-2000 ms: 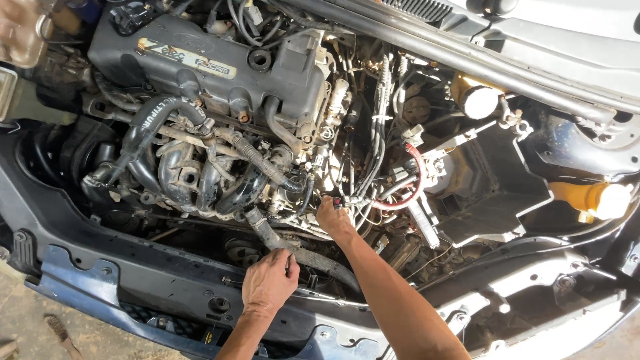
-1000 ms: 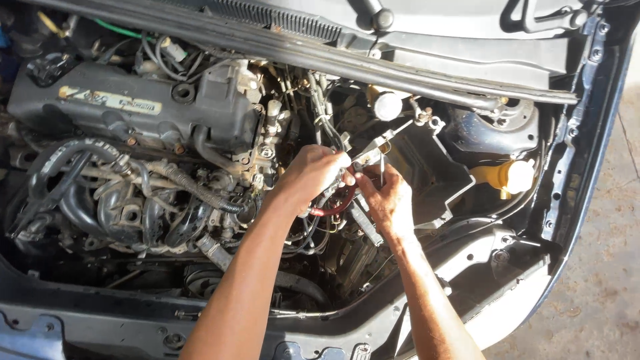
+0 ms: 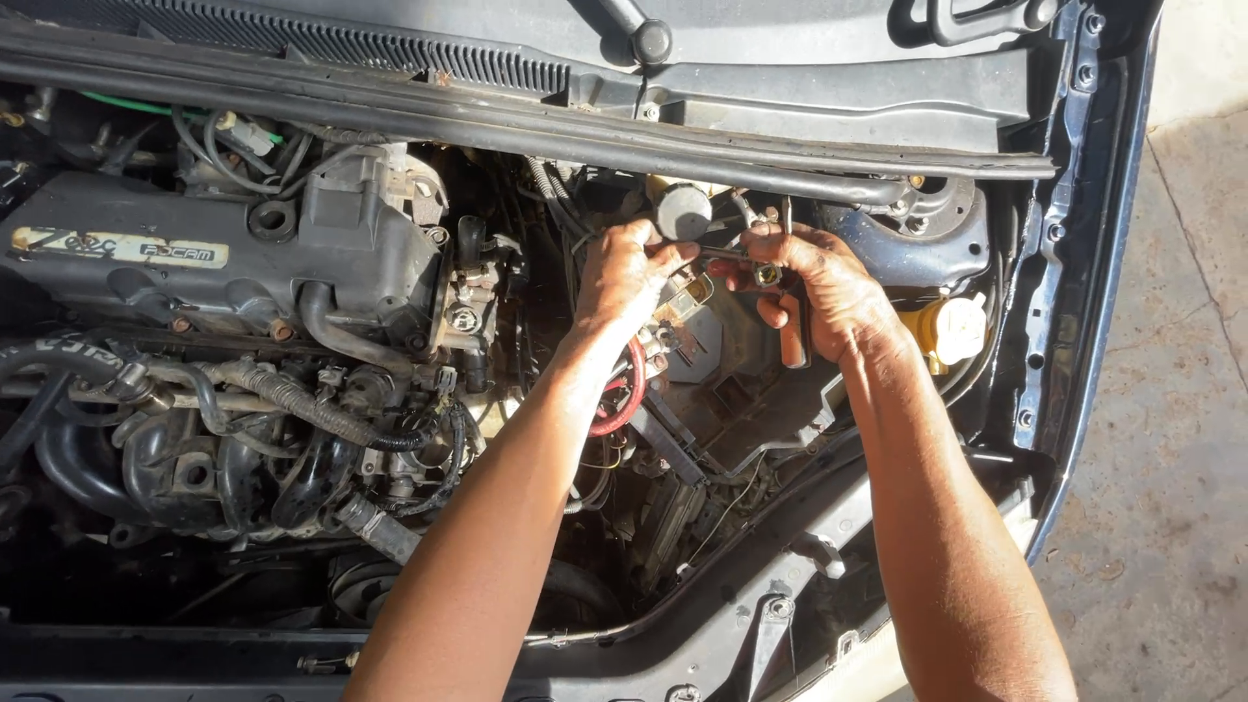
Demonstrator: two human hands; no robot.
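My left hand (image 3: 629, 278) is raised over the engine bay beside a round grey reservoir cap (image 3: 684, 213), thumb and finger pinching the end of a thin cable or rod (image 3: 720, 253). My right hand (image 3: 819, 283) holds a small connector or fitting (image 3: 768, 275) with a yellowish inside, and a screwdriver-like tool (image 3: 795, 336) lies under its fingers. The thin piece runs between both hands. Just below my left hand a red cable (image 3: 634, 395) curves down. Behind it is the black plastic battery tray (image 3: 726, 390). What the right palm covers is hidden.
The engine cover (image 3: 214, 253) and black intake pipes (image 3: 146, 458) fill the left. A yellow reservoir with a pale cap (image 3: 960, 330) stands right of my right wrist. The cowl edge (image 3: 585, 146) runs above my hands, and the front crossmember (image 3: 770, 585) lies below my forearms.
Both hands have moved up toward the cowl from the red cable, where they were together a second ago. Earlier my left hand rested near the front crossmember. The view has shifted right.
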